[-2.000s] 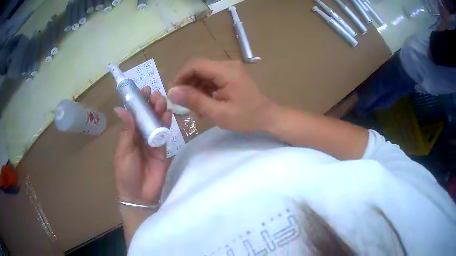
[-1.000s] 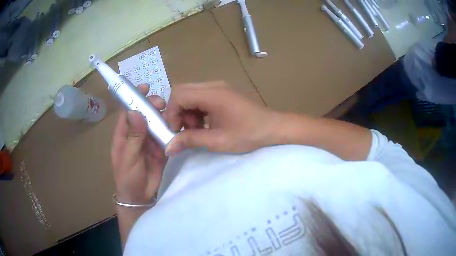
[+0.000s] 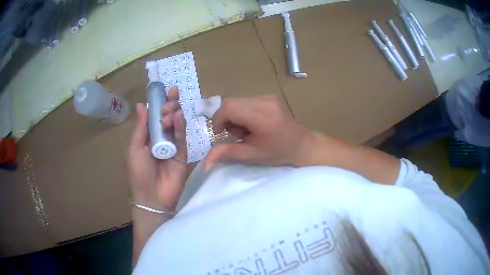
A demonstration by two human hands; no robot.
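Observation:
My left hand [image 3: 161,161] holds a silver handheld device [image 3: 156,110] upright in the view, its white head away from me and its round pale end cap towards me. My right hand [image 3: 258,129] is just to the right, apart from the device, with a small white cloth [image 3: 208,106] at its fingers. A white label sheet [image 3: 194,129] with a grid of small marks lies on the cardboard behind and beside my left hand, partly hidden by it.
A translucent bottle with red print [image 3: 101,102] stands at the left. One device [image 3: 292,51] lies alone on the cardboard [image 3: 333,80]. Several more [image 3: 387,53] lie at the upper right. Grey units with pale ends [image 3: 80,22] lie on the cream mat. An orange object [image 3: 7,152] is at the far left.
The device in my left hand has turned so its end cap faces me. My right hand has moved off the device's end, and the white cloth shows at its fingers. The view has shifted slightly.

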